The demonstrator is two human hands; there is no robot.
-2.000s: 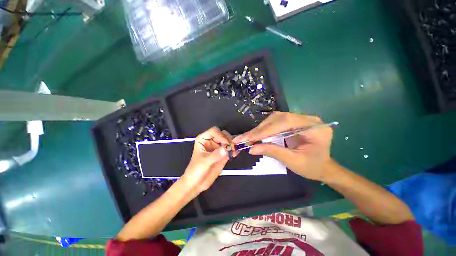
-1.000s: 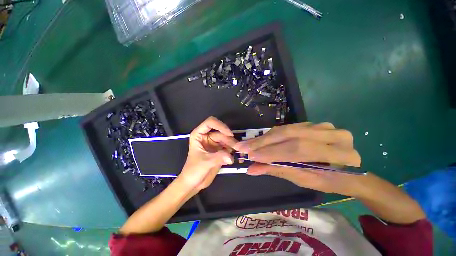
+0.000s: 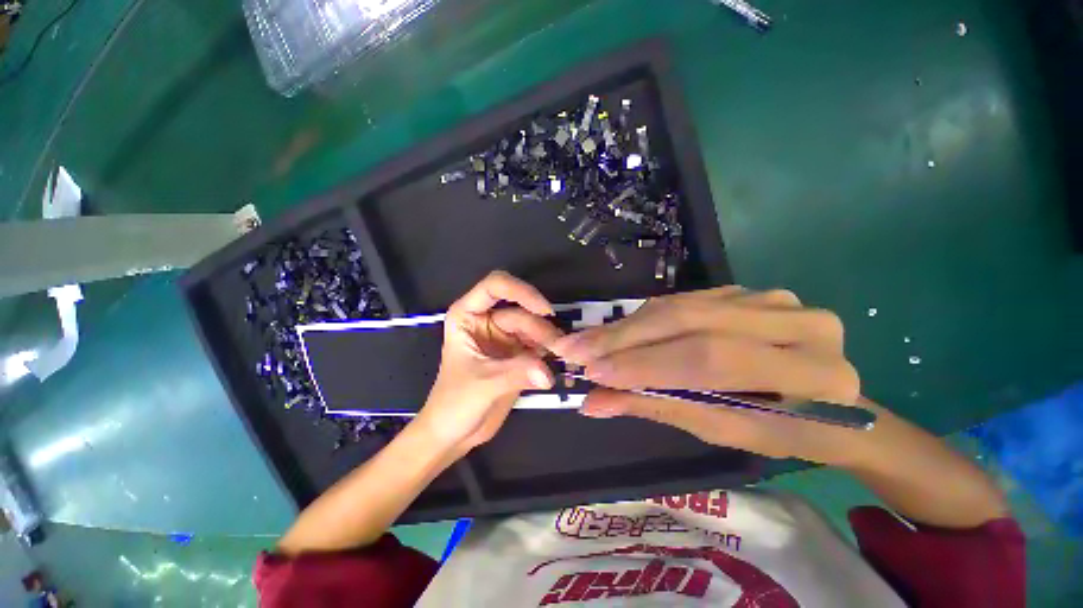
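My left hand (image 3: 489, 362) holds a small dark flex-cable part (image 3: 565, 379) between its fingertips, mostly hidden by the fingers. My right hand (image 3: 713, 362) grips dark, slim tweezers (image 3: 760, 407), their back end pointing right; their tip is hidden at the left fingertips, where both hands meet. Under the hands lies the long black pad sheet (image 3: 368, 366) with a white border, across the divided black tray (image 3: 475, 485). Loose flex-cable parts lie in a left pile (image 3: 303, 291) and in an upper right pile (image 3: 582, 160).
A clear plastic box (image 3: 327, 42) lies beyond the tray, and part of a pen (image 3: 745, 13) shows at the top edge. A pale metal arm (image 3: 119, 247) reaches in from the left over the green bench (image 3: 855, 214). Blue material (image 3: 1045, 451) is at the right.
Over two seconds the view has shifted and my right hand has turned, tilting the tweezers' back end down to the right. Since one second ago both hands have hardly moved.
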